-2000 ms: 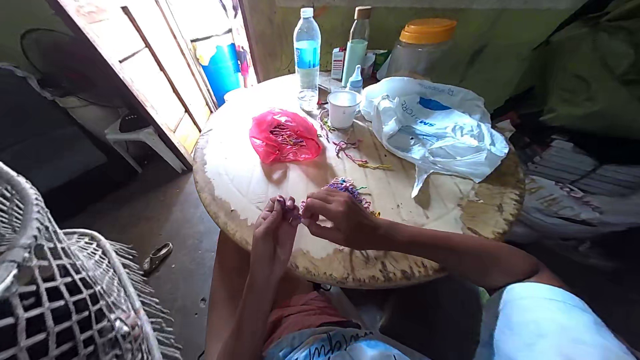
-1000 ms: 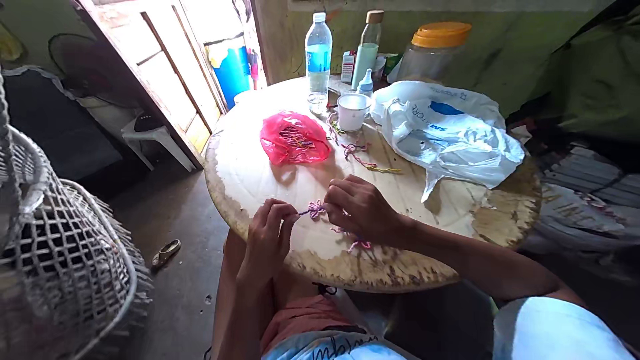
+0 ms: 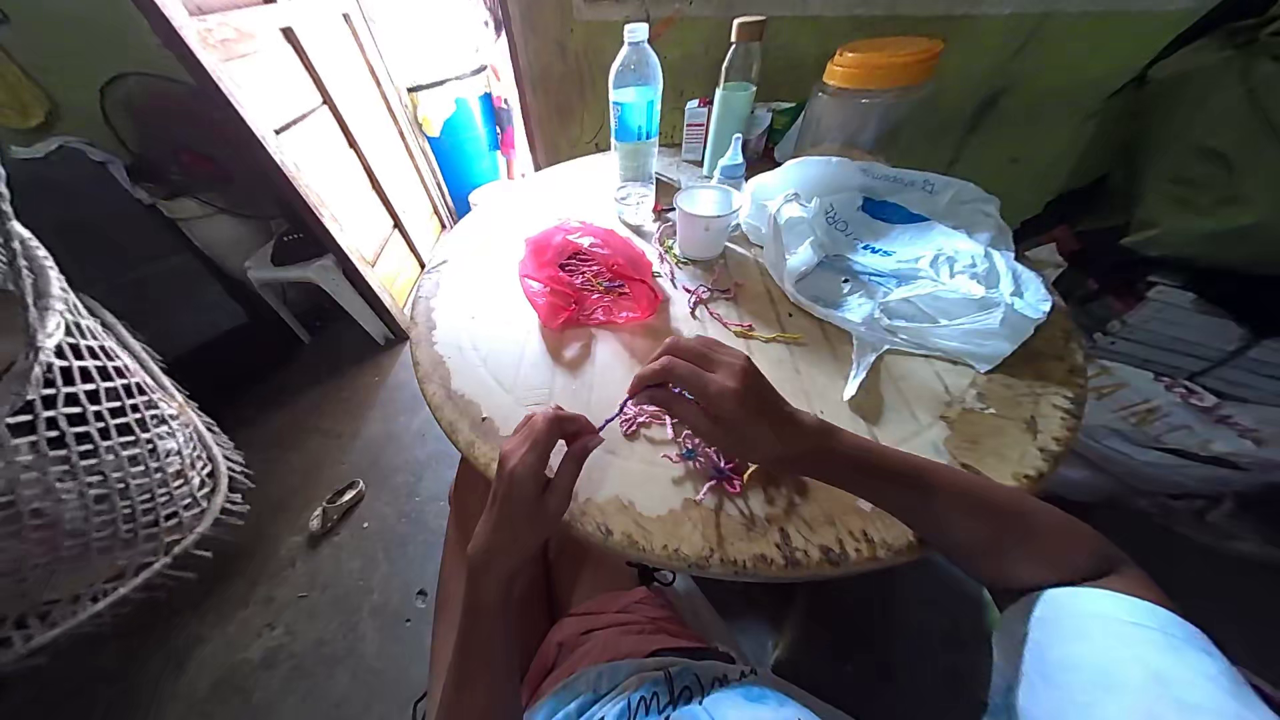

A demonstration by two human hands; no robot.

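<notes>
Between my hands a dark blue-purple cord (image 3: 613, 415) is drawn out over the near part of the round table. My left hand (image 3: 540, 465) pinches its lower left end between thumb and forefinger. My right hand (image 3: 715, 400) holds the other end, its fingertips partly hidden by the curled fingers. Under and beside the right hand, pink, blue and purple knotted yarn pieces (image 3: 715, 470) lie on the wood. Beyond my hands sits a red plastic bag (image 3: 545, 290) with loose yarn bits inside. Further strands of pink and yellow yarn (image 3: 735, 325) lie to its right.
Toward the back of the table (image 3: 440, 400) stand a water bottle (image 3: 636, 125), a white cup (image 3: 705, 220), a baby bottle (image 3: 732, 160), a green-filled bottle (image 3: 734, 110) and an orange-lidded jar (image 3: 860, 105). A white plastic bag (image 3: 900, 260) covers the right side. A woven basket-like seat (image 3: 110, 440) is at left.
The cord now stretches between my hands, where a pink-purple piece was a second ago. More of the knotted yarn beside my right hand shows now.
</notes>
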